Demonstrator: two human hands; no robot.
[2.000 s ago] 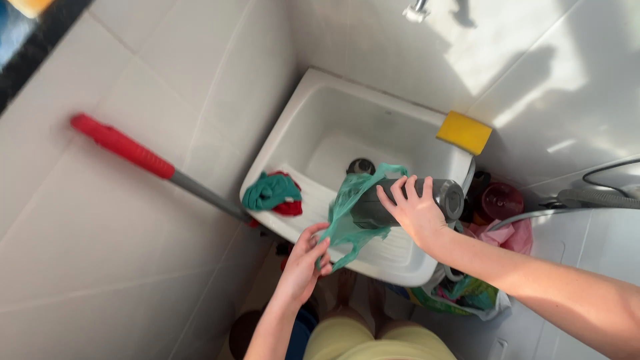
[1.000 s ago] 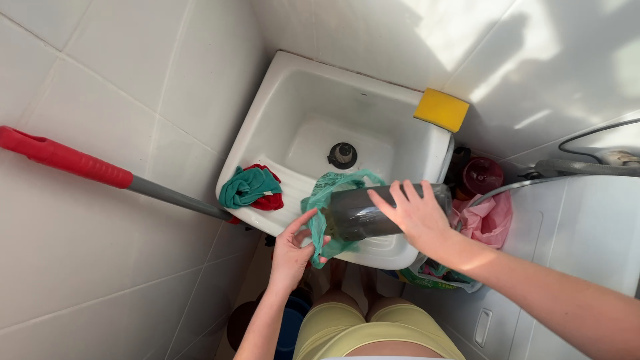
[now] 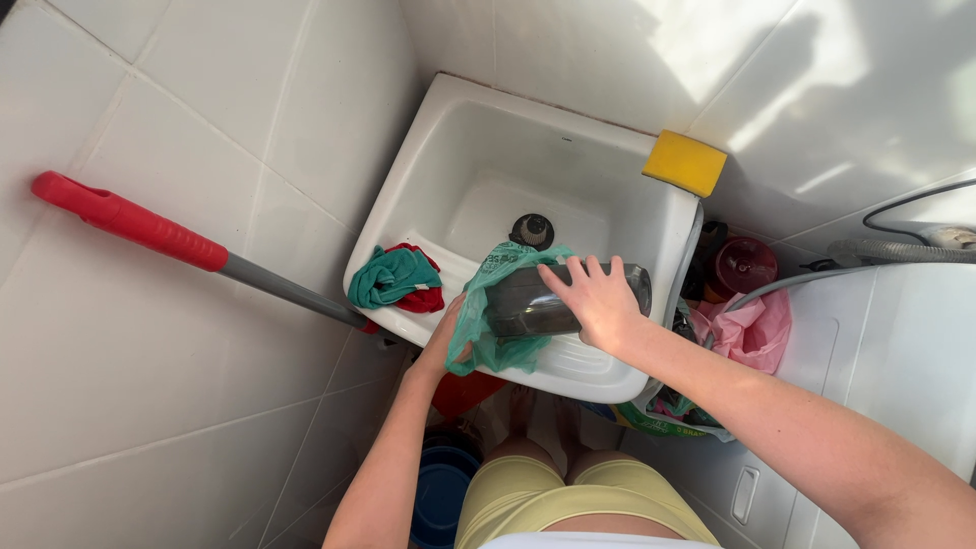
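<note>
My right hand (image 3: 598,293) grips a dark translucent cylindrical container (image 3: 534,305) from above, tilted on its side over the front of the white laundry sink (image 3: 488,137). The container's left end is inside a thin green plastic bag (image 3: 476,320). My left hand (image 3: 450,335) holds the bag at its left side, its fingers partly hidden behind the plastic. A teal cloth (image 3: 389,278) and a red cloth (image 3: 419,301) lie bunched on the sink's left front corner. Behind the bag, the dark drain (image 3: 532,231) shows in the basin.
A yellow sponge (image 3: 685,163) rests on the right back corner of the sink. A red-and-grey pole (image 3: 152,232) leans at the left. Bags, including a pink one (image 3: 755,328), stand between the sink and a white appliance (image 3: 900,351). A blue bucket (image 3: 438,488) is below.
The green bag now reaches around more of the container's left end, and my left hand has shifted behind the plastic. My right hand keeps its grip on the container.
</note>
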